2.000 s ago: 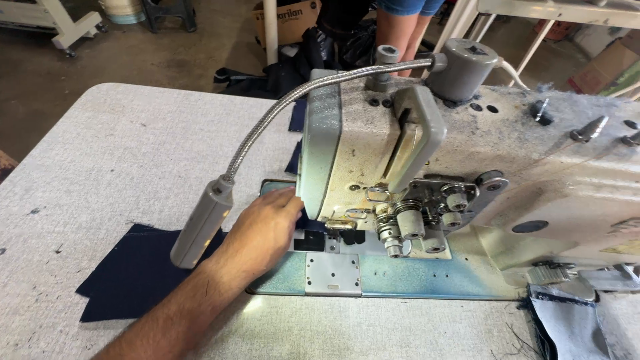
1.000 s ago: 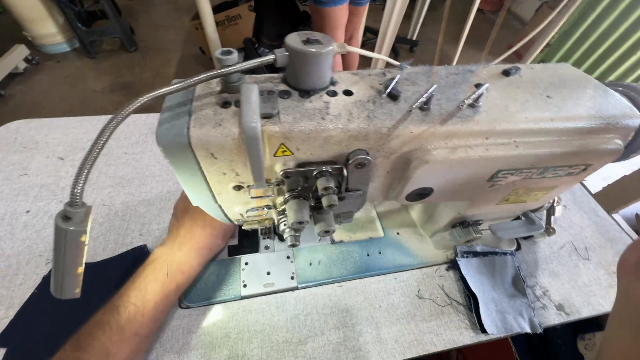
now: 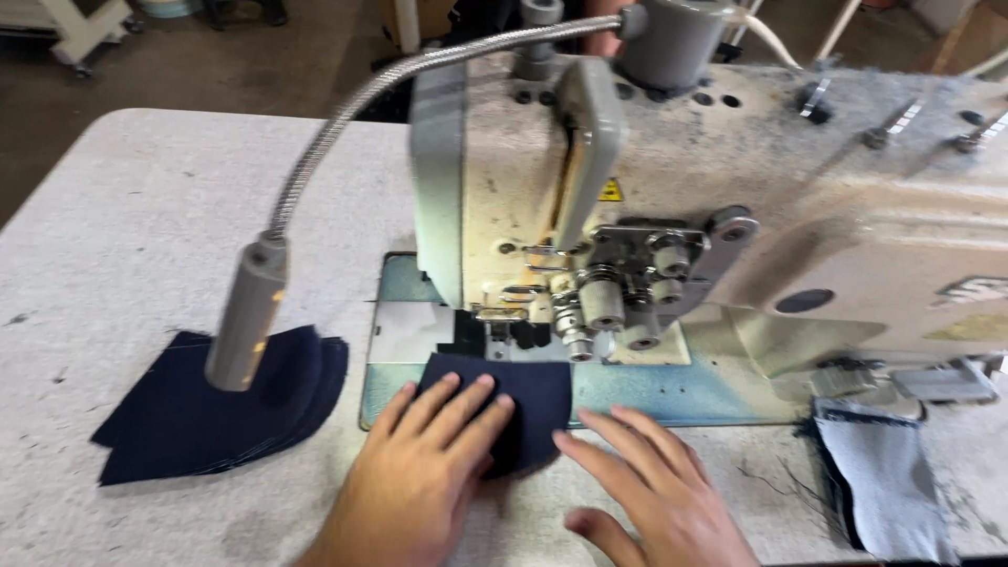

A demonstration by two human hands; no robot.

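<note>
A dark navy fabric piece (image 3: 531,402) lies on the blue bed plate just in front of the needle area of an industrial sewing machine (image 3: 551,157). My left hand (image 3: 425,457) rests flat on the left part of this piece, fingers spread. At its right edge is my right hand (image 3: 654,480), fingers apart, with the index fingertip near or touching the cloth. The presser foot (image 3: 502,339) stands just beyond the fabric's far edge. More navy pieces (image 3: 213,409) lie stacked on the table to the left, partly behind the lamp head.
A gooseneck lamp (image 3: 248,315) arches over the left side of the machine. Small grey and dark fabric pieces (image 3: 886,472) hang together at the right, near loose threads (image 3: 780,480). The pale tabletop (image 3: 236,181) ends at a rounded far-left corner.
My left hand has come from behind the machine head to the front of the bed plate. A navy piece now lies there, and my right hand has come in beside it.
</note>
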